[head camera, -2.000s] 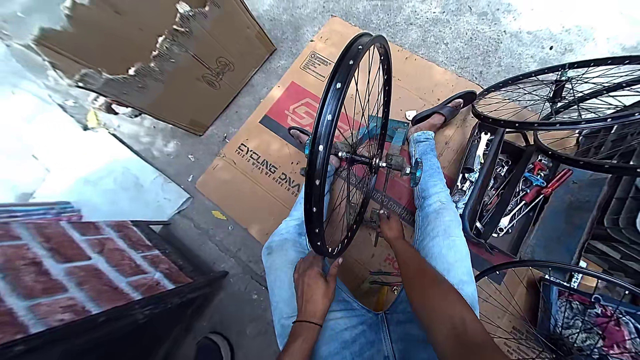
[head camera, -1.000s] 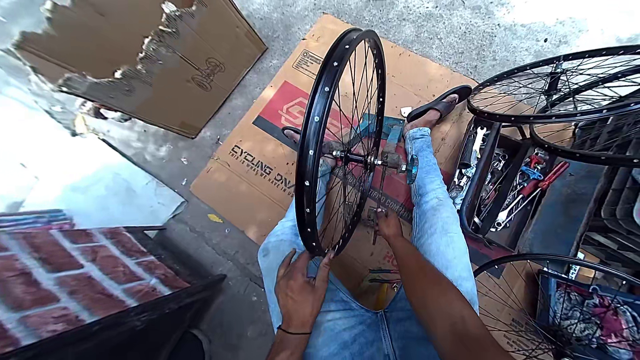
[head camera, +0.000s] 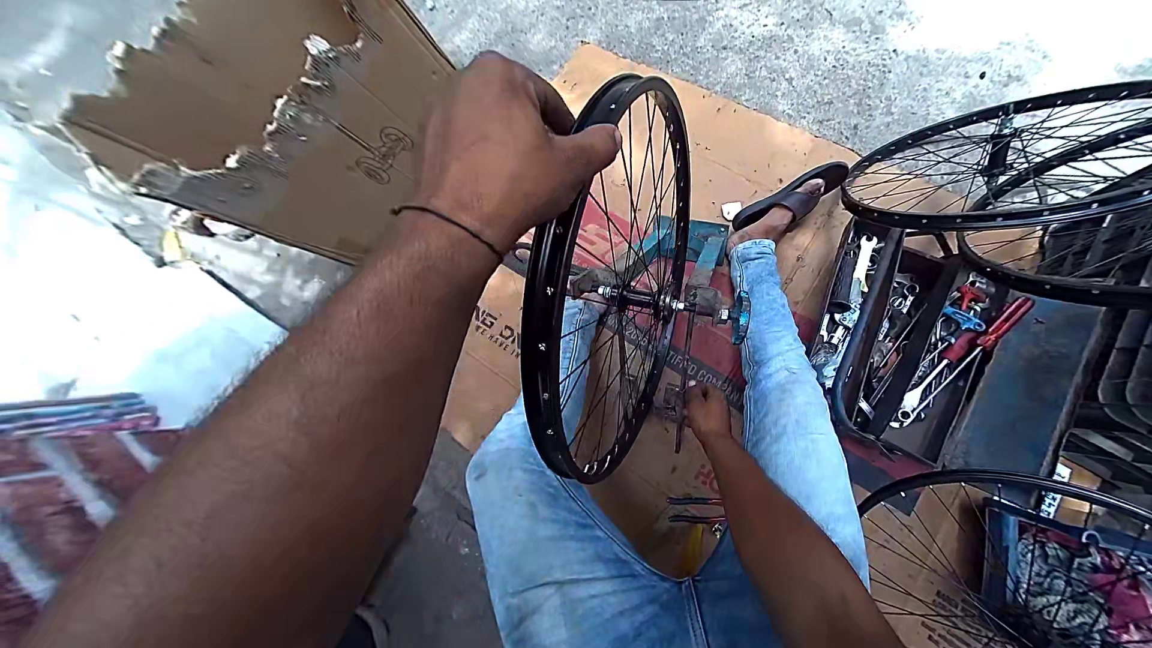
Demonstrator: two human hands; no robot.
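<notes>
A black spoked bicycle wheel (head camera: 549, 360) stands upright between my legs, its axle held in a teal metal truing stand (head camera: 706, 247). My left hand (head camera: 517, 139) is at the top left of the rim, thumb stretched over the rim's edge; whether the fingers grip it is hidden. Low on the right of the wheel, my right hand (head camera: 706, 412) is closed around a small metal part of the stand, near its lower arm. Red-handled pliers (head camera: 697, 510) lie on the cardboard between my thighs.
Flattened cardboard (head camera: 594, 67) lies under the stand. A toolbox with wrenches (head camera: 913, 396) and screwdrivers is at the right, beside more spoked wheels (head camera: 999, 216). A torn cardboard box (head camera: 270, 207) stands upper left. A brick-patterned surface (head camera: 63, 504) is at lower left.
My left hand has moved from the bottom of the rim up to its top left. My right hand stays low beside the stand.
</notes>
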